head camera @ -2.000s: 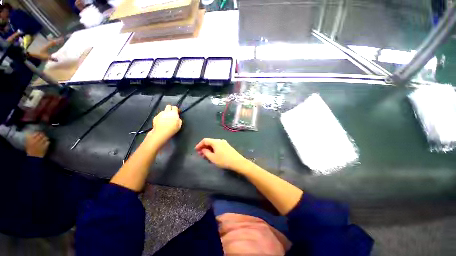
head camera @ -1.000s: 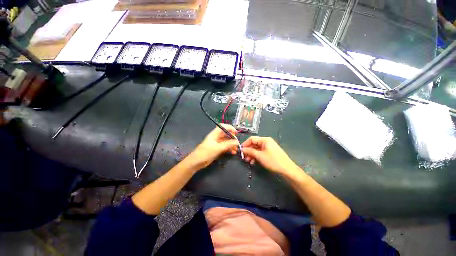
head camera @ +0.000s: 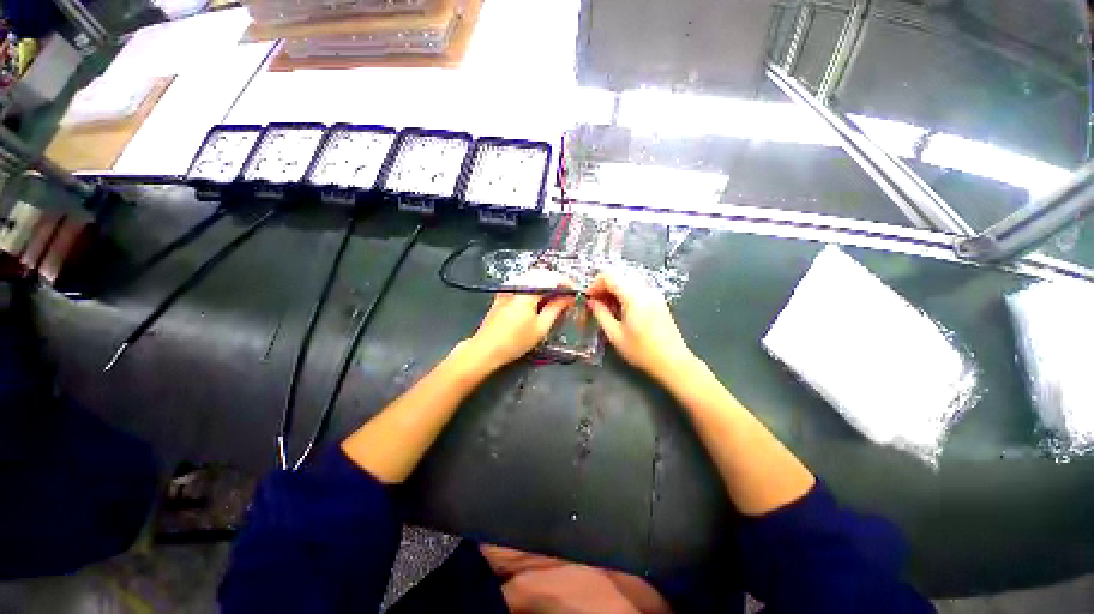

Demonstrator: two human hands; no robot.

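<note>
Several square LED work lights (head camera: 505, 175) stand in a row at the back of the bench, with black cables trailing forward. The rightmost light's cable (head camera: 480, 286) curves to my hands. My left hand (head camera: 523, 318) holds this cable near its end, over the small clear test fixture (head camera: 578, 342). My right hand (head camera: 632, 318) is beside it, fingertips pinched at the cable tip; the thin lead wires are mostly hidden by my fingers. Both hands are over the fixture's back part.
Loose shiny clear bits (head camera: 661, 278) lie behind the fixture. White glossy stacks (head camera: 870, 354) lie on the right. A clear panel in a metal frame (head camera: 768, 220) stands behind. Stacked brown boards (head camera: 372, 36) sit on white sheets at the back left. Reddish-brown parts (head camera: 46, 244) are at the far left.
From one second ago, both hands have moved back from the bench front onto the fixture with the rightmost light's cable end. Earlier, my left hand was among the cables and my right hand was apart from it.
</note>
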